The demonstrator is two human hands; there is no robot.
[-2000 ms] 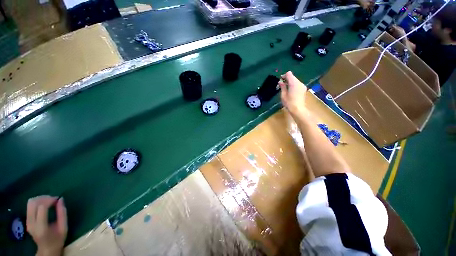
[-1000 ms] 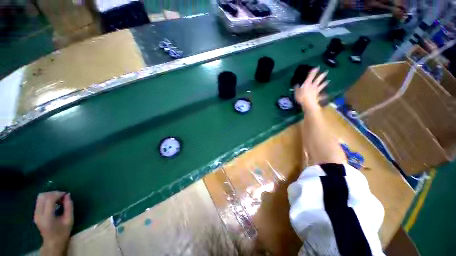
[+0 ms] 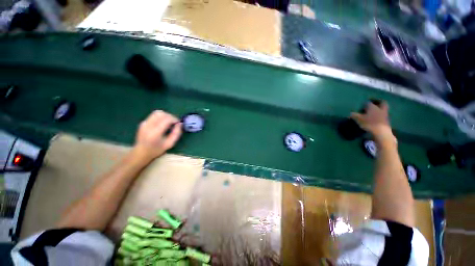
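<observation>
My left hand [image 3: 156, 134] is over the near side of the green belt, its fingertips closed on a small dark piece, right beside a black-rimmed disc with a white face [image 3: 193, 122]. My right hand [image 3: 376, 120] is over the belt at the right, its fingers around a black housing [image 3: 373, 106], blurred and partly hidden. Another black housing [image 3: 350, 129] stands just left of that hand. A white-faced disc [image 3: 370, 148] lies by my right wrist. Another disc [image 3: 294, 142] lies between my hands.
Green battery cells [image 3: 151, 244] are heaped on the near cardboard [image 3: 239, 208]. A black housing [image 3: 145, 71] lies further back at left. More discs lie at left and right. A white unit with a red light [image 3: 20, 159] is at far left. A clear tray [image 3: 403, 49] is beyond the belt.
The view has swung left, bringing in the cell heap and white unit. My right hand was spread open beside a housing and now has its fingers around one. My left hand is now beside a disc.
</observation>
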